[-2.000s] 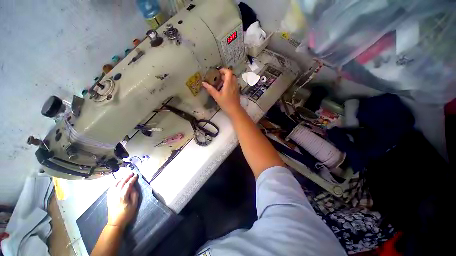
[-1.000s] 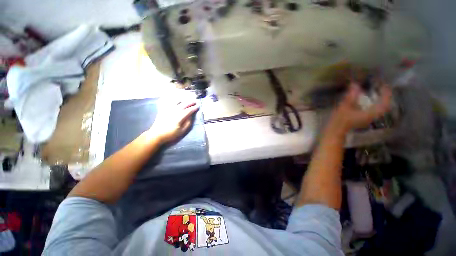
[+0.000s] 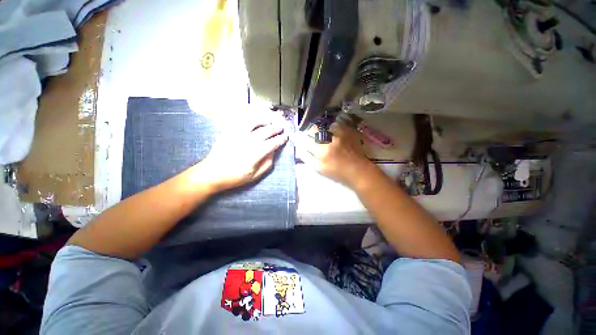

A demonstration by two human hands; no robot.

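Observation:
The dark blue-grey fabric panel [image 3: 163, 141] lies flat on the white bed, its right edge running up to the lit needle area. My left hand [image 3: 245, 154] lies flat on the panel, fingertips just left of the presser foot area [image 3: 291, 118]. My right hand [image 3: 333, 154] is at the panel's right edge beside the needle area, its fingers partly hidden by the machine head and washed out by glare. I cannot tell whether it grips anything. The cream sewing machine head [image 3: 470, 72] stands above both hands.
Dark scissors [image 3: 428, 160] and a pink-red handled tool [image 3: 374, 134] lie right of my right hand. A yellow piece with a circular mark [image 3: 212, 46] is behind the panel. Pale cut pieces [image 3: 33, 39] lie over brown cardboard [image 3: 62, 141] at left.
My right hand has come from the far right end of the machine to the needle area. My left hand stays on the panel. The view has moved closer to the needle.

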